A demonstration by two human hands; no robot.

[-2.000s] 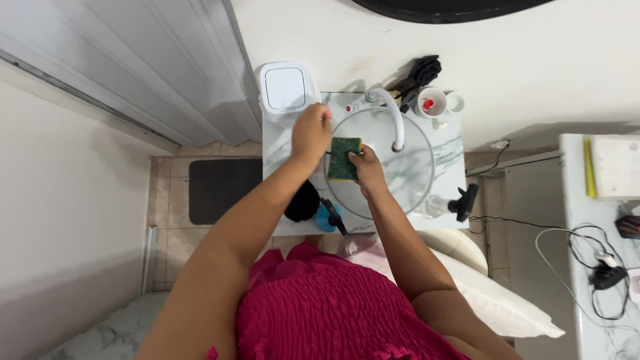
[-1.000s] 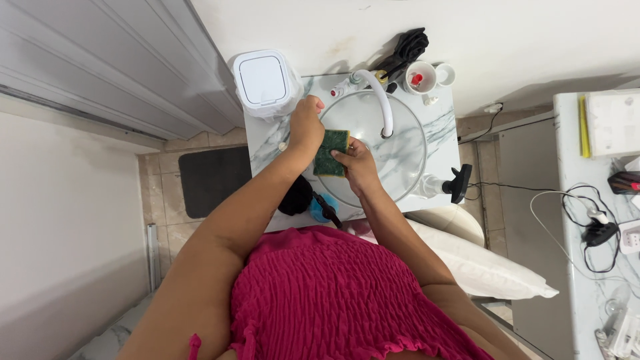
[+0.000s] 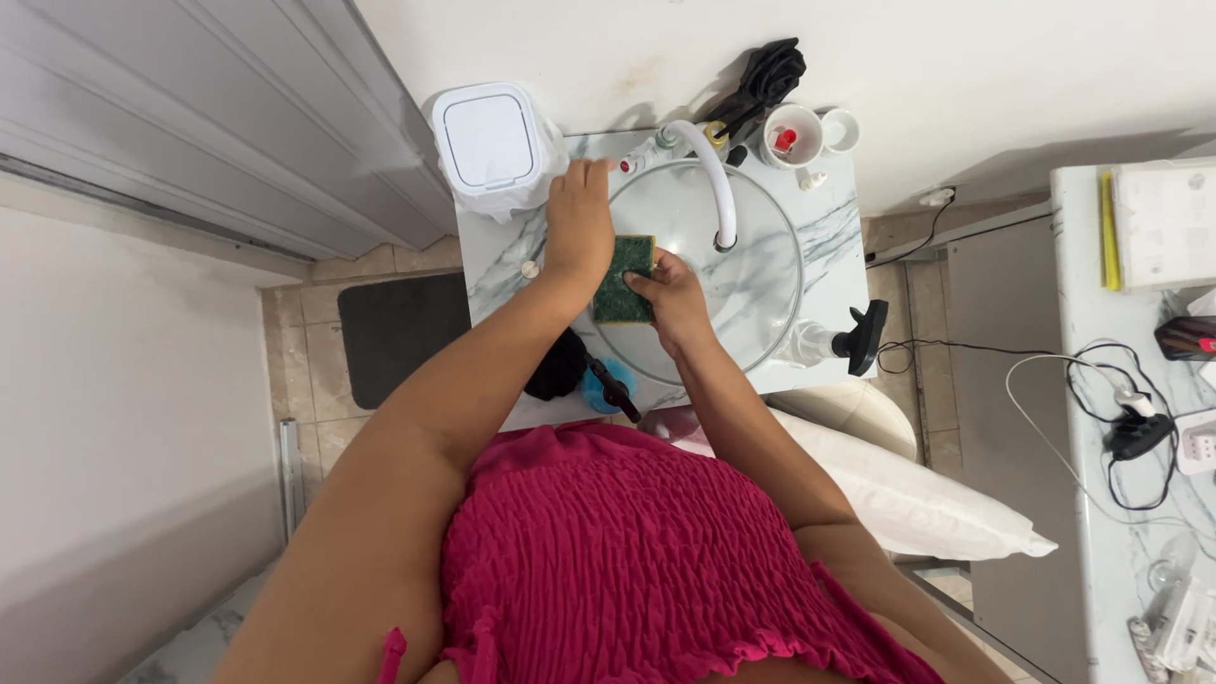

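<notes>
My right hand (image 3: 677, 296) grips a green and yellow scouring sponge (image 3: 622, 290) by its right side, thumb on the green face, over the left part of a round glass basin (image 3: 760, 304). Just left of the sponge, my left hand (image 3: 579, 223) is raised near the basin's left rim, with its fingers towards the tap's red-marked handle (image 3: 635, 163). Whether it touches or holds anything is hidden. A white curved faucet (image 3: 714, 180) arches over the basin from the back.
A white-lidded bin (image 3: 490, 141) stands at the back left of the marble-patterned counter (image 3: 836, 228). Behind the basin are a white cup (image 3: 791, 136) and a black artificial flower (image 3: 771, 71). Spray bottles stand at front right (image 3: 814, 342) and front left (image 3: 608, 385). Cables lie at right.
The sponge stays in my right hand over the basin's left part. My left hand remains raised beside it. The view has shifted slightly.
</notes>
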